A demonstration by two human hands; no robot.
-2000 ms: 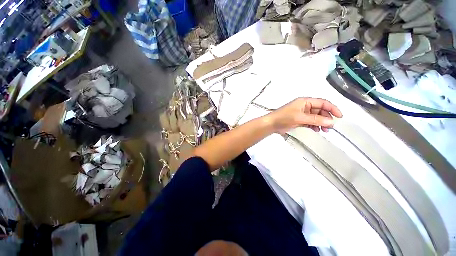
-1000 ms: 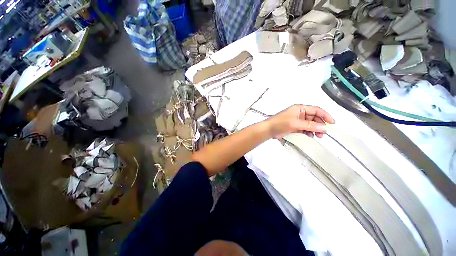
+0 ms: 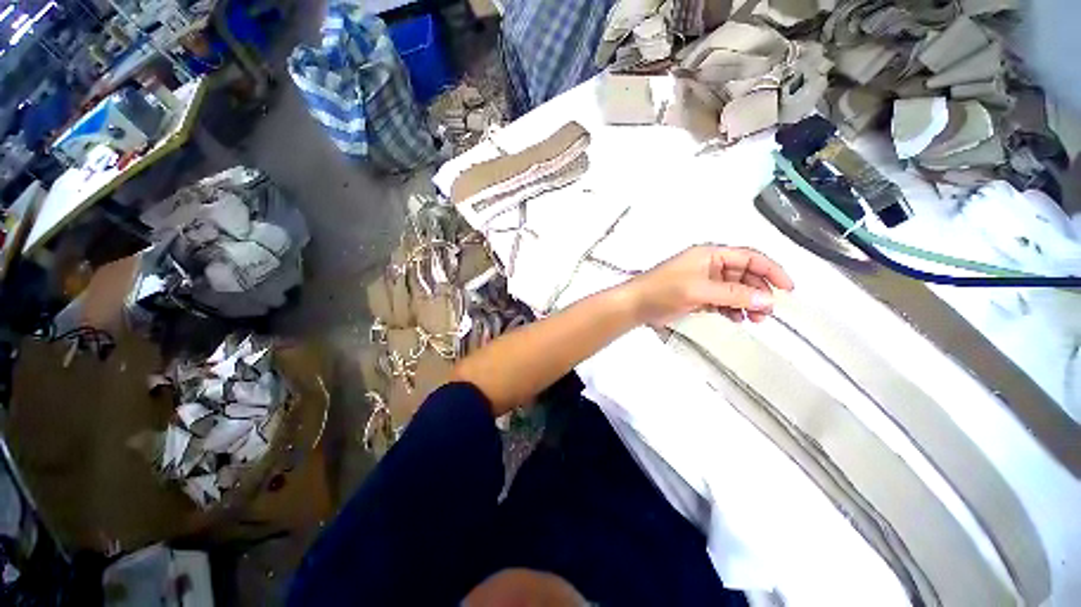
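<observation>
My left hand (image 3: pixel 715 285) reaches in from the left, its fingers loosely curled at the upper ends of long curved beige-grey fabric strips (image 3: pixel 830 427) on the white cloth (image 3: pixel 699 190). The fingers hide the strip ends, so a grip cannot be made out. Another long strip (image 3: pixel 925 403) lies beside them, and a browner strip (image 3: pixel 984 356) lies further right. The nearer strips overlap with dark edges showing. My right hand is out of the picture.
A steam iron (image 3: pixel 842 172) with a green hose (image 3: pixel 919 251) and dark cord stands at the table's far right. Cut pieces (image 3: pixel 759 71) are heaped beyond. Stacked brown pieces (image 3: pixel 522 166) lie at the far left corner. Tied bundles (image 3: pixel 421 308) and scrap heaps (image 3: pixel 225 409) are on the floor.
The view has shifted slightly, moving the table and iron a little in the picture. My left hand stays at the strip ends with almost the same finger pose.
</observation>
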